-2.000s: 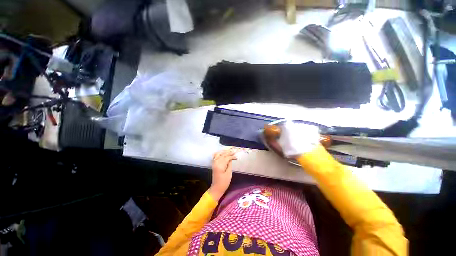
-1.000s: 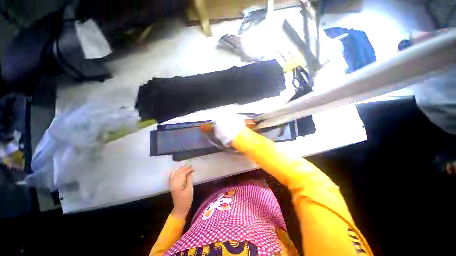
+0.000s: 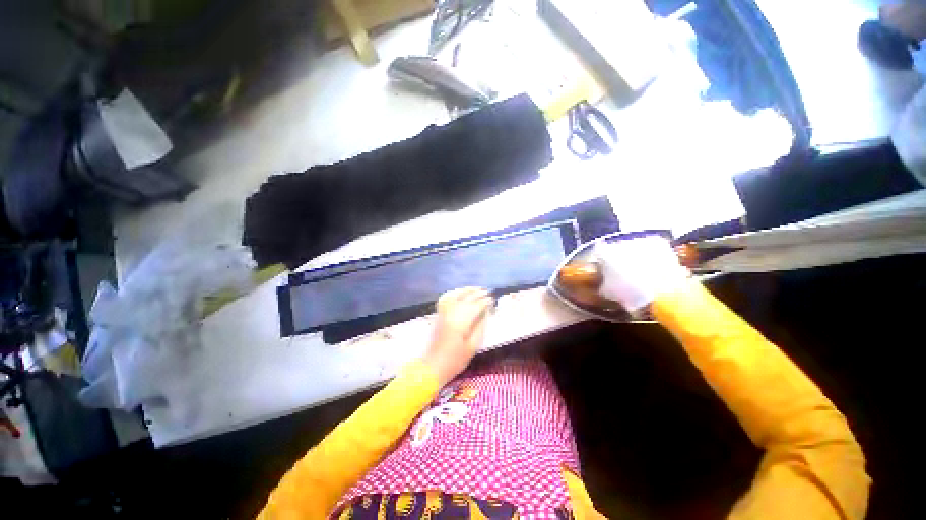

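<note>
A dark fabric strip (image 3: 305, 317) with a grey-blue interfacing strip (image 3: 426, 280) inside its dark border lies on other dark strips near the table's front edge. My right hand (image 3: 638, 272), in a white glove, grips the orange-brown handle of the iron (image 3: 581, 276). The iron is at the right end of the strip, at the table's front edge, and its underside is hidden. My left hand (image 3: 463, 317) is bare, with fingers curled at the strip's front edge. Whether its fingertips pinch the fabric is unclear.
A thick black stack of cut pieces (image 3: 401, 181) lies behind the strip. Black-handled scissors (image 3: 591, 130) and a grey metal tool (image 3: 437, 79) are behind it. Whitish crumpled material (image 3: 152, 315) is at left. The pale hose (image 3: 833, 242) runs right. A person's sleeve (image 3: 911, 132) shows far right.
The iron in my right hand has moved right, off the strip's middle, uncovering the interfacing. My left hand has moved right and forward to the strip's front edge. The camera view has shifted.
</note>
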